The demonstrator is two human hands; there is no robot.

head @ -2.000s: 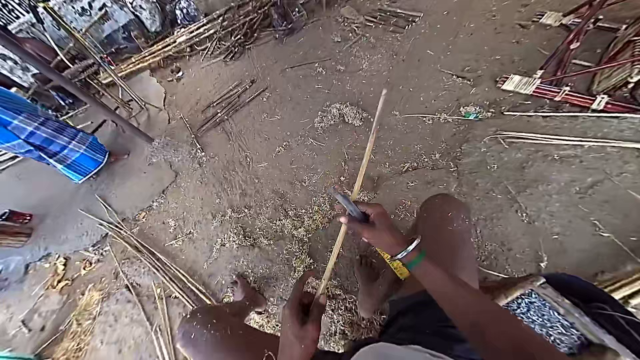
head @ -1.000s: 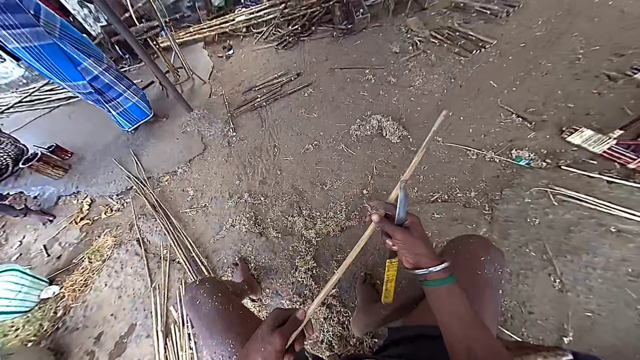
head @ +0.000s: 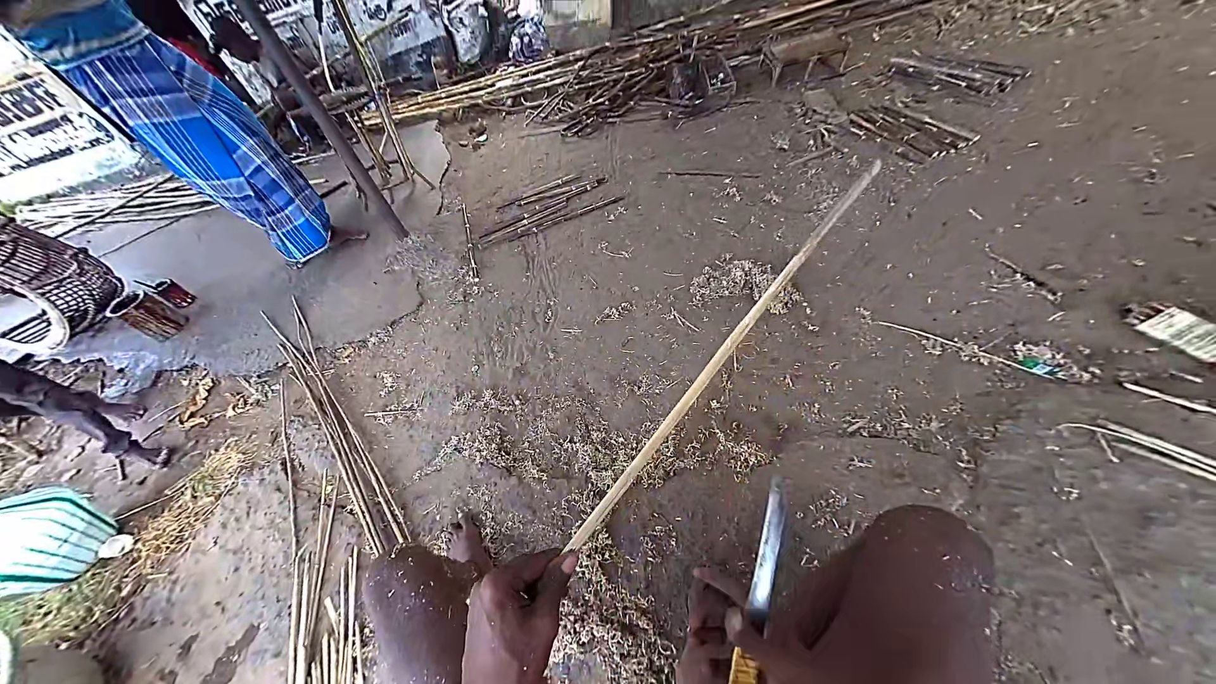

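A long pale cane strip (head: 722,351) slants up and to the right from my left hand (head: 518,608), which is closed around its lower end. To the right, low in the view and beside my knee, my right hand (head: 712,622) grips a knife (head: 766,560) with a metal blade pointing up and a yellow part showing below it. Blade and strip are apart. Pale shavings (head: 608,446) lie on the ground under the strip and between my feet.
Long thin canes (head: 347,437) lie by my left knee. Short dark sticks (head: 546,211) and a cane pile (head: 627,85) are farther off. A person in a blue checked cloth (head: 204,142) stands by a slanted pole (head: 323,114), near a wicker basket (head: 57,280).
My right hand has come down and back from the strip with the knife, where it was against it a second ago. The left hand still holds the strip's lower end. The view has shifted left.
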